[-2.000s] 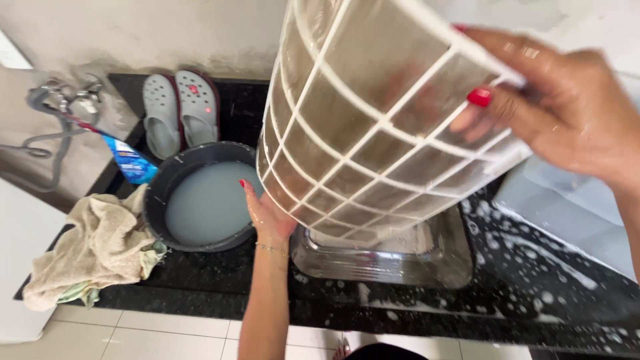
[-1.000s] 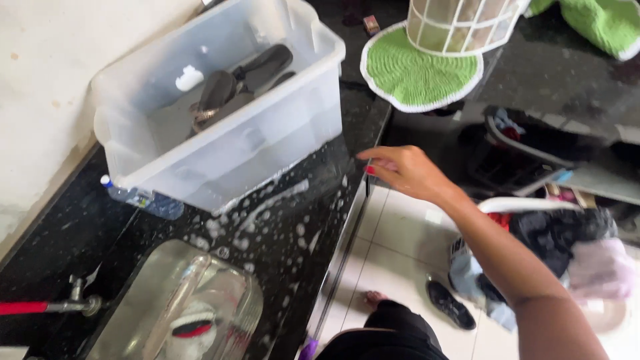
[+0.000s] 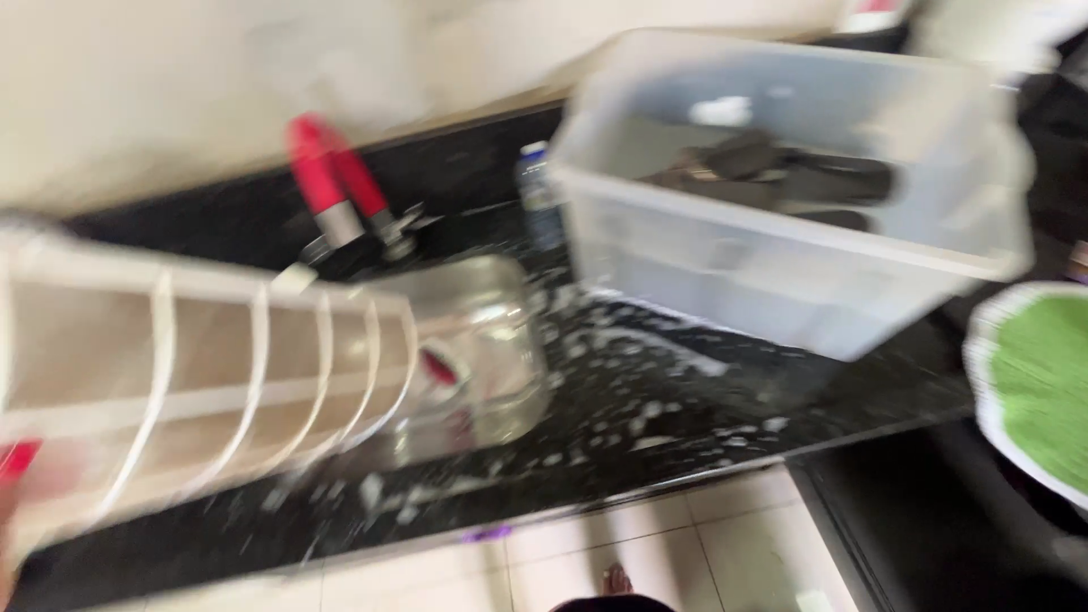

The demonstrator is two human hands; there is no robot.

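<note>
At the left edge, only part of my left hand [image 3: 25,489] shows, blurred, with a red nail. Its fingers are against a white plastic lattice basket [image 3: 246,374] with a beige wall, tilted on its side. The narrow end of this basket overlaps the steel sink basin [image 3: 506,365]. A red, black and white item [image 3: 438,365] lies in the basin. My right hand is out of sight.
Dark footwear [image 3: 765,174] sits in a translucent plastic bin [image 3: 731,234] on the black stone counter [image 3: 629,399], which has foam on it. Behind are red-handled items [image 3: 331,170], by the tap, and a small bottle [image 3: 535,183]. A green mat [image 3: 1041,382] is at right.
The view has swung round strongly. My right hand, beside the green mat one second ago, has left view. A white lattice basket now shows at left; whether it is the one on the mat is unclear.
</note>
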